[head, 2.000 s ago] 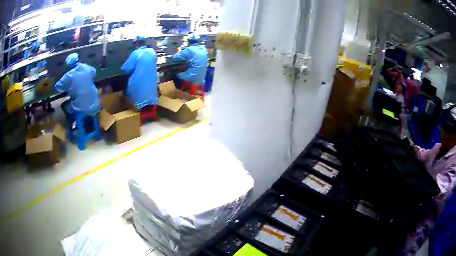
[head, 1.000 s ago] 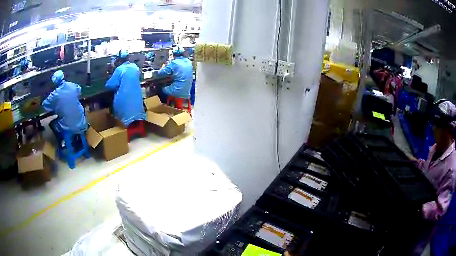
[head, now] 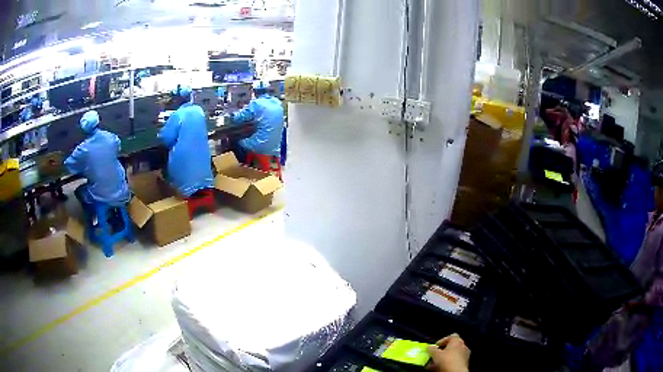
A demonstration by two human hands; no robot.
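My right hand (head: 451, 354) is bare and comes in at the bottom edge, its wrist cut off. Its fingers pinch the right end of a yellow-green card (head: 406, 352), which lies over a unit in the nearest black tray (head: 379, 325). A sliver of another yellow-green piece shows below it at the bottom edge. Units with white labels and orange stripes (head: 445, 298) lie in the tray behind. My left hand is not in view.
Black trays (head: 581, 251) lie askew on a stack at right, beside a person in pink (head: 649, 254). A white pillar (head: 356, 182) and a white wrapped stack (head: 262, 294) stand left of the trays. Workers in blue sit beyond cartons (head: 163, 218).
My right hand has come in from the bottom edge and taken hold of the card. The person in pink has moved toward the right edge. The view has shifted slightly.
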